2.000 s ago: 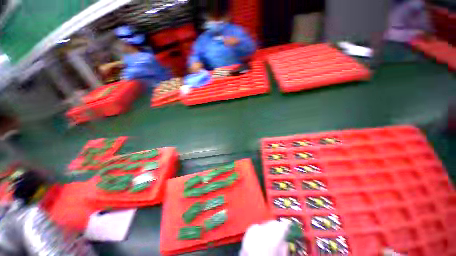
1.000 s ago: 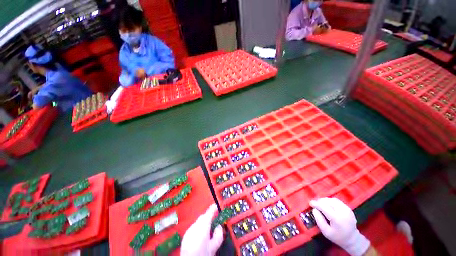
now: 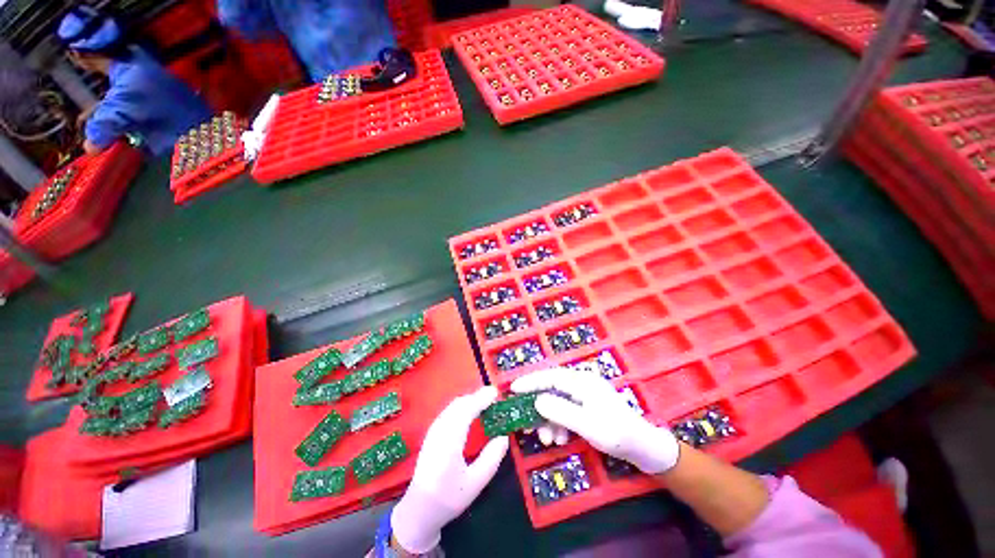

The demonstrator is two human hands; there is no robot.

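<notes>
My left hand (image 3: 447, 469), in a white glove with a blue band at the wrist, holds a green circuit board (image 3: 511, 414) by its left end, plain green side up. My right hand (image 3: 595, 414), also white-gloved, touches the right end of the same board. Both hands are over the lower left of the red compartment tray (image 3: 698, 340). Boards with dark, white and yellow parts sit in its left columns, and one (image 3: 705, 426) lies in the front row right of my right hand. My right hand hides some pockets. Loose green boards (image 3: 380, 456) lie on the flat red tray (image 3: 278, 436).
Left are stacked red trays with heaped green boards (image 3: 136, 398) and a white paper sheet (image 3: 150, 506) with a dark pen. Across the green bench (image 3: 360, 234) are red trays (image 3: 556, 60) and two people in blue smocks. Right are a metal post (image 3: 873, 76) and stacked filled trays (image 3: 938, 185).
My right hand has moved left from the front-row pocket to the board in my left hand. That pocket's board is now uncovered. The view has tilted downward.
</notes>
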